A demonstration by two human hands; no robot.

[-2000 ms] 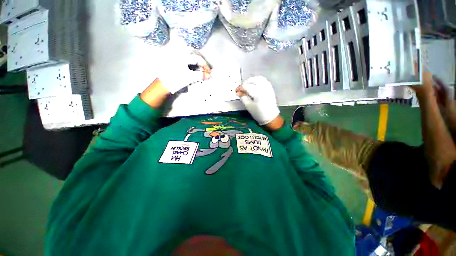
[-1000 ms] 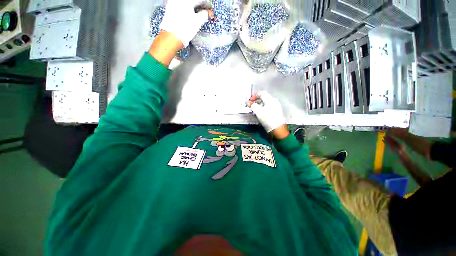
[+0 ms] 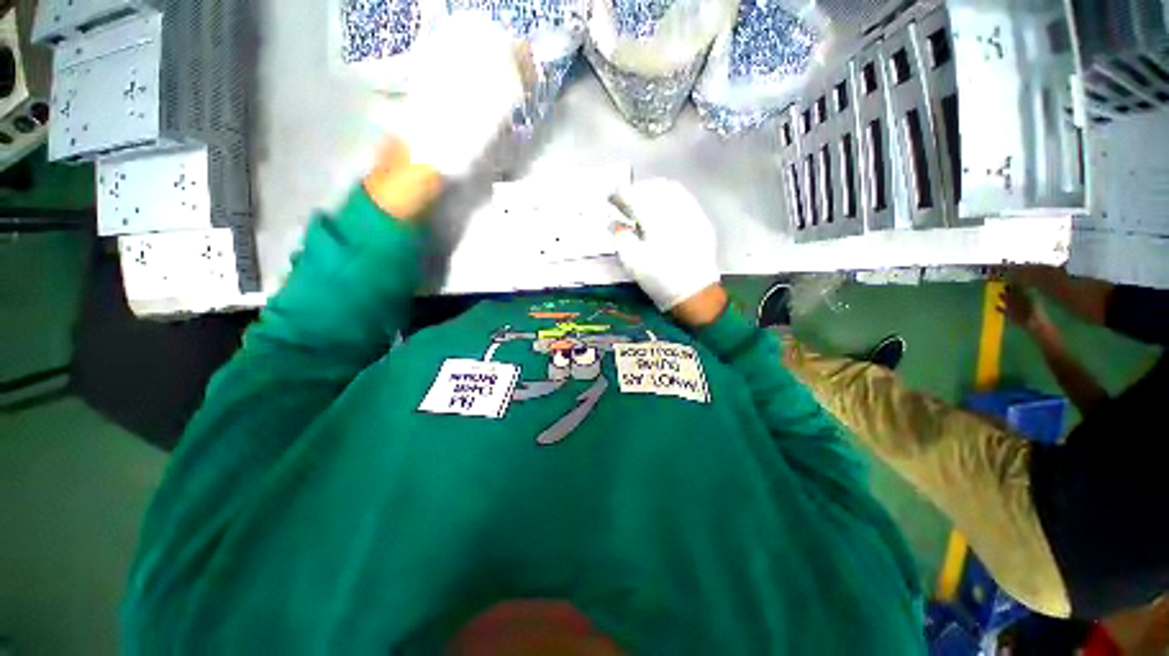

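Observation:
A pale sheet-metal part (image 3: 554,228) with small dark holes lies flat at the table's front edge, its outline washed out by glare. My right hand (image 3: 669,244), in a white glove with some fingertips bare, is at the part's right edge, thumb and finger closed on it. My left hand (image 3: 459,100), also white-gloved, is motion-blurred above and left of the part, in front of the bags. Its fingertips are too blurred to show whether they hold anything. Clear bags of blue-silver fasteners (image 3: 760,58) stand in a row behind.
Stepped hole-marked brackets (image 3: 154,190) stand at left, with a dark ribbed side. Slotted grey panels (image 3: 872,141) and a plain white face (image 3: 1019,115) are at right. A control box (image 3: 16,90) is at far left. A person's khaki-clad leg (image 3: 942,442) is beyond the table, lower right.
My left hand reached up to the bags, and now is lower and nearer the sheet-metal part. My right hand stays at the part's right edge. The whole view has shifted with the head.

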